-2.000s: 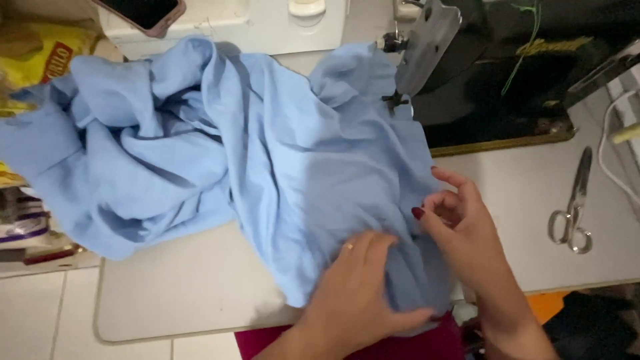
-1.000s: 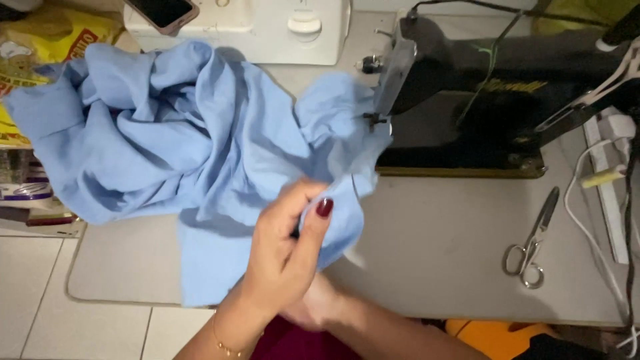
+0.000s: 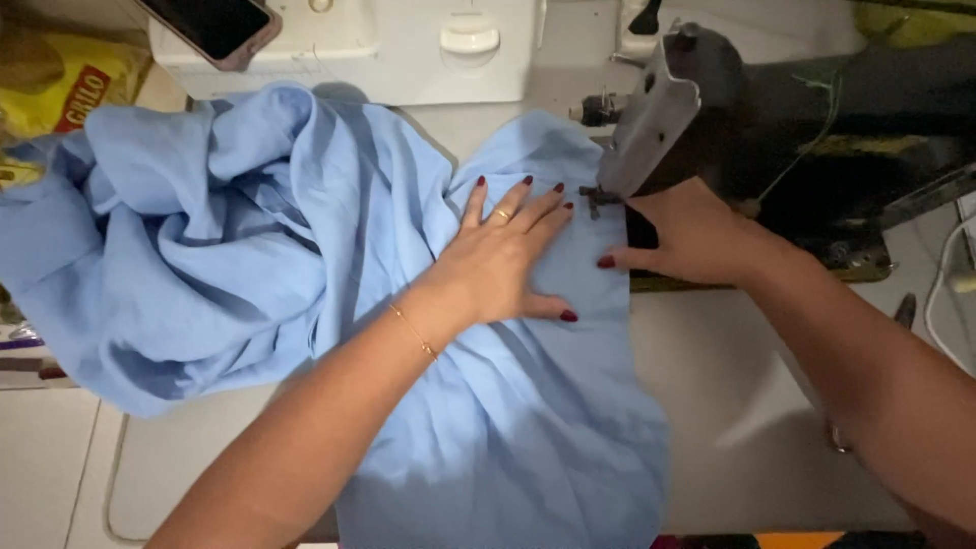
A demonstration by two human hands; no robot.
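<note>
Light blue fabric (image 3: 488,427) lies bunched at the left and spread flatter under the black sewing machine's presser foot (image 3: 598,200). My left hand (image 3: 507,255) rests palm down on the fabric with its fingers spread, left of the foot. Beside the foot, my right hand (image 3: 686,236) has its thumb on the fabric's right edge; its other fingertips are hidden behind the foot area. The grey metal faceplate (image 3: 652,107) of the black sewing machine (image 3: 793,168) stands just above that hand.
A white machine (image 3: 396,61) with a dial stands at the back, a phone (image 3: 221,30) on it. A yellow packet (image 3: 76,84) is at the back left. Scissors (image 3: 906,311) lie on the table (image 3: 732,457), mostly hidden by my right forearm. A white cable (image 3: 942,282) runs at the right.
One second ago my hands were close together at a raised fabric edge. Now they are apart, the left flat on the cloth and the right beside the foot. The fabric is spread toward the front.
</note>
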